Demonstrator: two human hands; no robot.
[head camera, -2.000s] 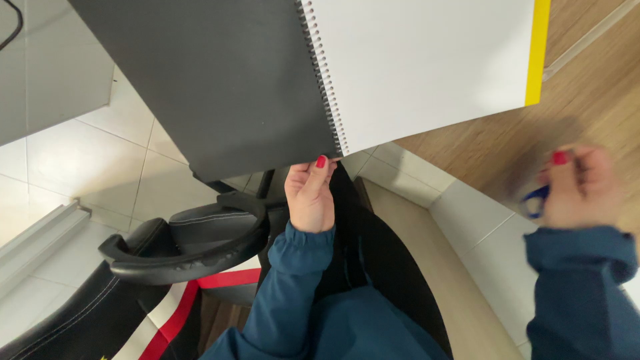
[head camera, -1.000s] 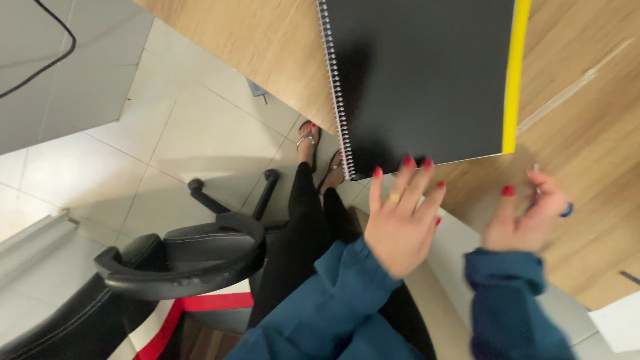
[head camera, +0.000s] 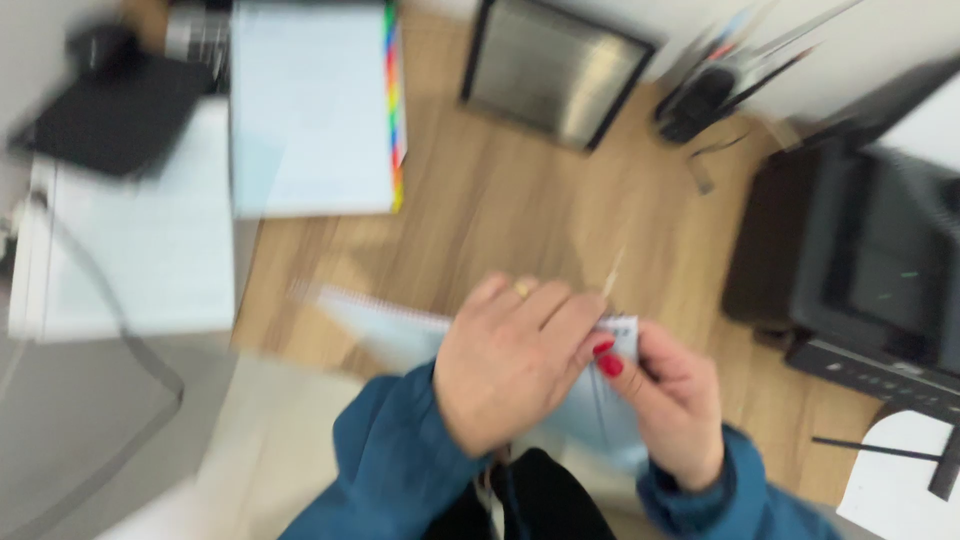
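A spiral-bound notebook with pale pages (head camera: 390, 326), blurred and seen at a slant, lies under and between both hands at the desk's near edge. My left hand (head camera: 517, 352) bends over its wire-bound edge, thumb and fingers closed on it near the corner. My right hand (head camera: 671, 397) pinches the right corner of the notebook between thumb and fingers, thumb tips nearly touching. A thin pale stick-like thing (head camera: 613, 274) juts up beside the left fingertips; what it is cannot be told.
On the wooden desk (head camera: 495, 202) are an open book or pad with coloured tabs (head camera: 315, 112), a framed panel (head camera: 559, 71) and a pen holder (head camera: 697, 97). A black printer (head camera: 862, 262) stands at the right, papers (head camera: 135, 247) at the left, with a cable (head camera: 112, 292) across them.
The notebook's black cover, in sight a second ago, no longer shows; pale pages do. Both hands have come together at its wire-bound edge. The view has swung up over the desk.
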